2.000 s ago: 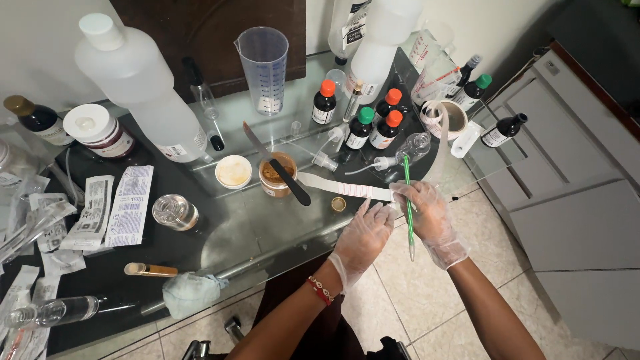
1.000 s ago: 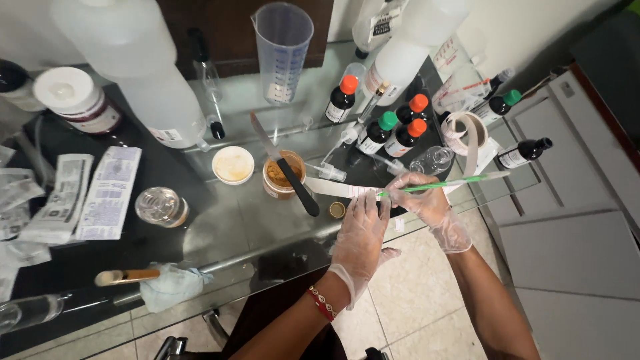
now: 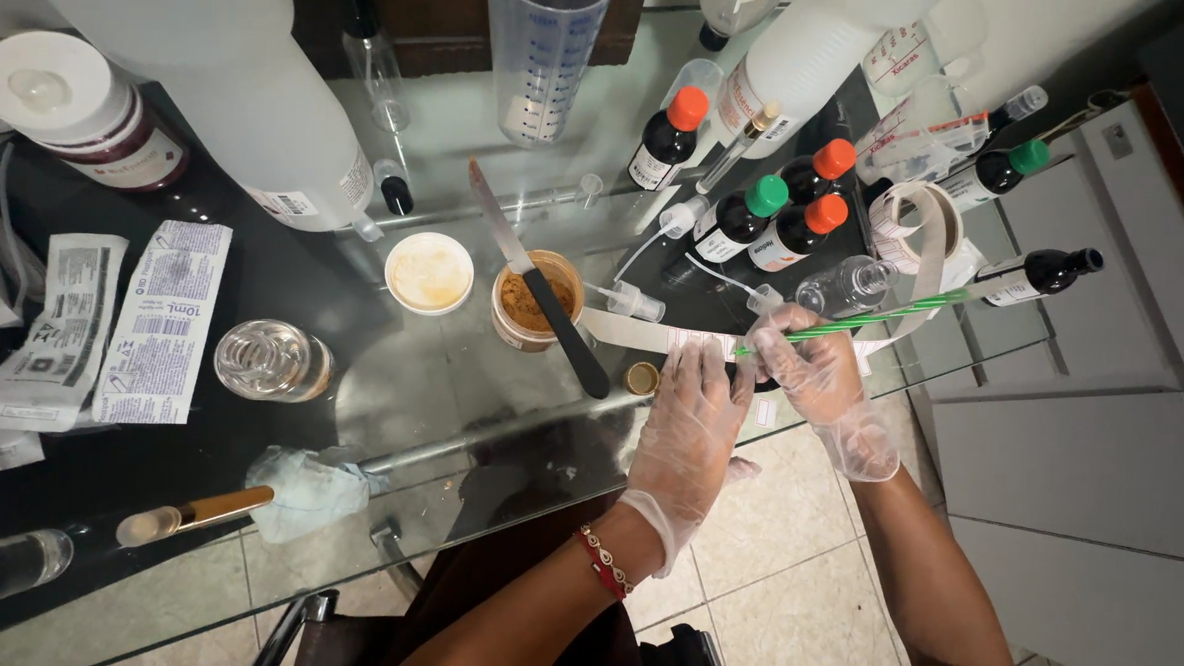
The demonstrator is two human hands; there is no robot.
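Observation:
My left hand [image 3: 689, 430], in a clear plastic glove, presses its fingertips on a strip of labels [image 3: 638, 335] at the glass table's edge. My right hand [image 3: 809, 370], gloved too, grips a green striped pen [image 3: 860, 317], its tip down on the strip beside my left fingers. The strip runs on behind my right hand to a label roll [image 3: 916, 227]. Left of the strip stands an open jar of brown powder [image 3: 532, 301] with a black-handled knife [image 3: 564, 333] lying across its mouth. A small gold cap [image 3: 641, 377] lies near my left fingers.
Several dark bottles [image 3: 735, 222] with red or green caps stand beyond the strip, near spray nozzles [image 3: 638, 302]. A white lid [image 3: 429, 273], a glass bottle [image 3: 273, 361], wrapped packets [image 3: 162, 324] and a measuring cup [image 3: 546, 74] are further left. Below the glass edge is tiled floor [image 3: 768, 536].
The pen has swung from nearly upright in the view to lying slanted towards the right, its tip now at the labels. My left hand stays at the strip. The view has moved closer.

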